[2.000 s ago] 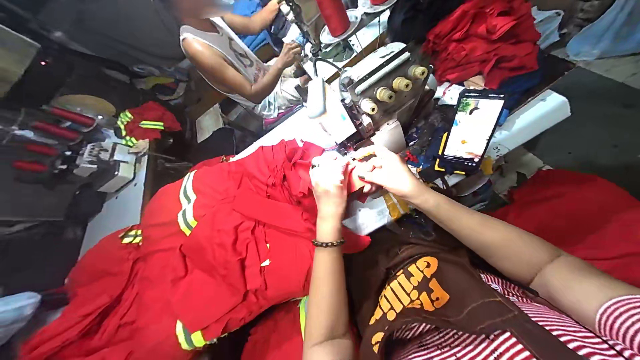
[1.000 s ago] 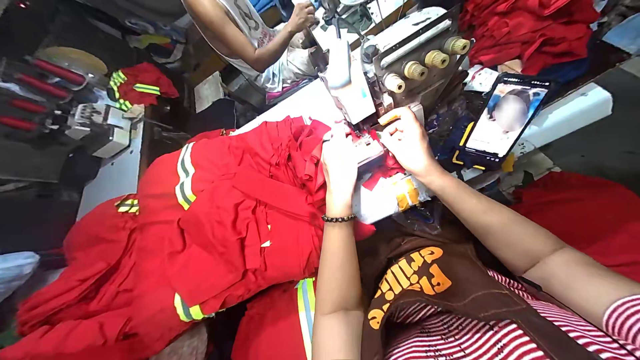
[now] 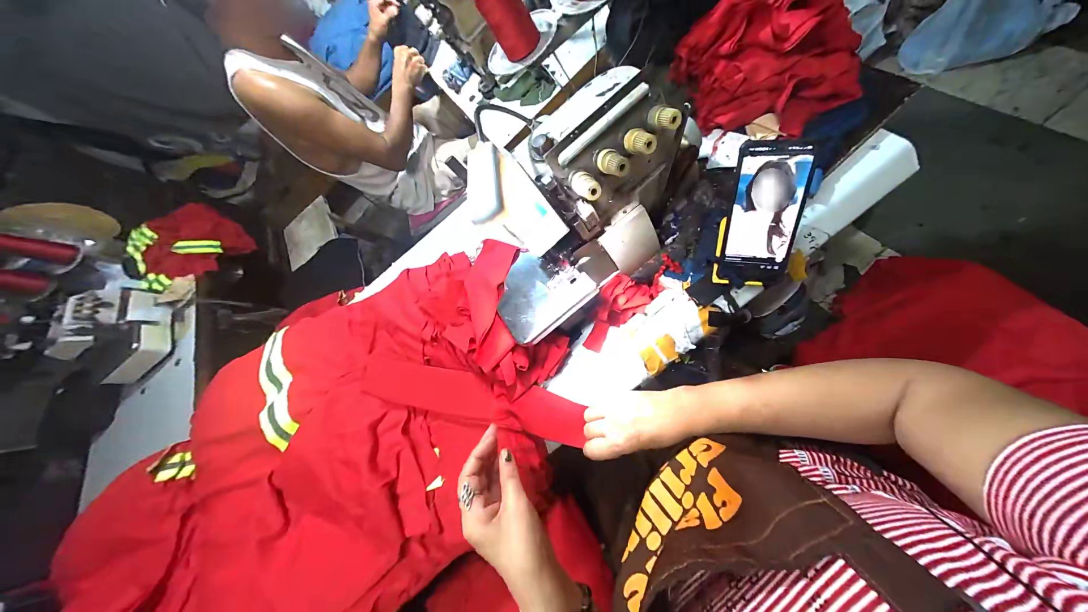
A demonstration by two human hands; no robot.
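My right hand [image 3: 629, 421] grips the end of a red fabric strip [image 3: 551, 415], which runs leftward onto a large heap of red garments [image 3: 340, 476] with reflective bands. Below the strip is my left hand [image 3: 501, 501], its thumb and index finger raised and slightly apart near the cloth; whether the fingertips touch it I cannot tell. The overlock sewing machine [image 3: 595, 161], with several cream tension dials, stands beyond my hands. Red cloth lies against its metal plate [image 3: 540, 297], and red scraps [image 3: 625, 302] are bunched beside it.
A smartphone [image 3: 767, 208] stands at the machine's right, on the white table edge. Another person [image 3: 331, 110] in a sleeveless top sits across at the upper left. A red thread cone [image 3: 510, 30], a red cloth pile [image 3: 769, 64] and, at left, a second machine [image 3: 127, 323] surround the work.
Both hands have come away from the machine's needle area toward my body. A red strip is now stretched from my right hand. The other person's hands have moved up from the machine parts.
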